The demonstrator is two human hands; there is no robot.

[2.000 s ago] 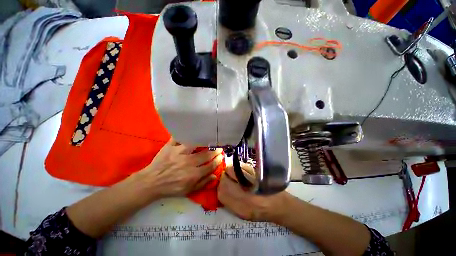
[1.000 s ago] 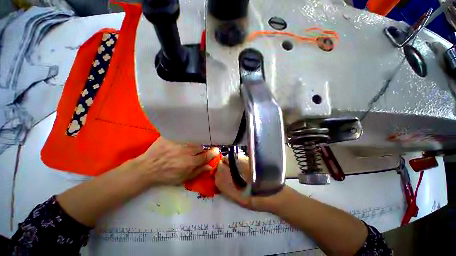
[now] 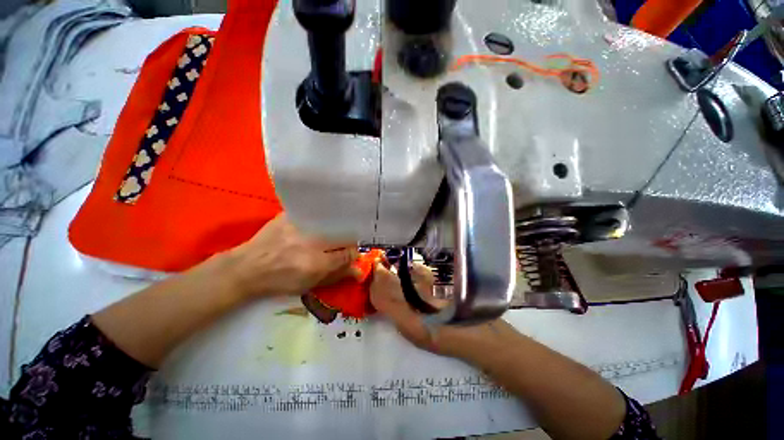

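Note:
An orange fabric panel (image 3: 228, 159) with a narrow navy strip with cream motifs (image 3: 163, 120) lies left of the sewing machine head (image 3: 331, 185) and runs under it. My left hand (image 3: 292, 256) lies on the orange fabric beside the needle area, fingers pressing its edge. My right hand (image 3: 408, 296) pinches the bunched orange edge (image 3: 348, 295) just in front of the presser foot, partly hidden behind the shiny metal guard (image 3: 486, 232). The needle itself is hidden by the machine head and fingers.
White pieces with grey-black lines (image 3: 43, 112) lie at the upper left. Red-handled snips (image 3: 695, 348) lie at the table's right. A printed ruler (image 3: 258, 396) runs along the front of the white table (image 3: 232, 352). An orange thread cone (image 3: 664, 14) stands at the upper right.
The orange panel has shifted away from me, toward the back of the table. The bunched edge between my hands has shortened, and a dark edge shows beneath it. Both hands stay near the needle.

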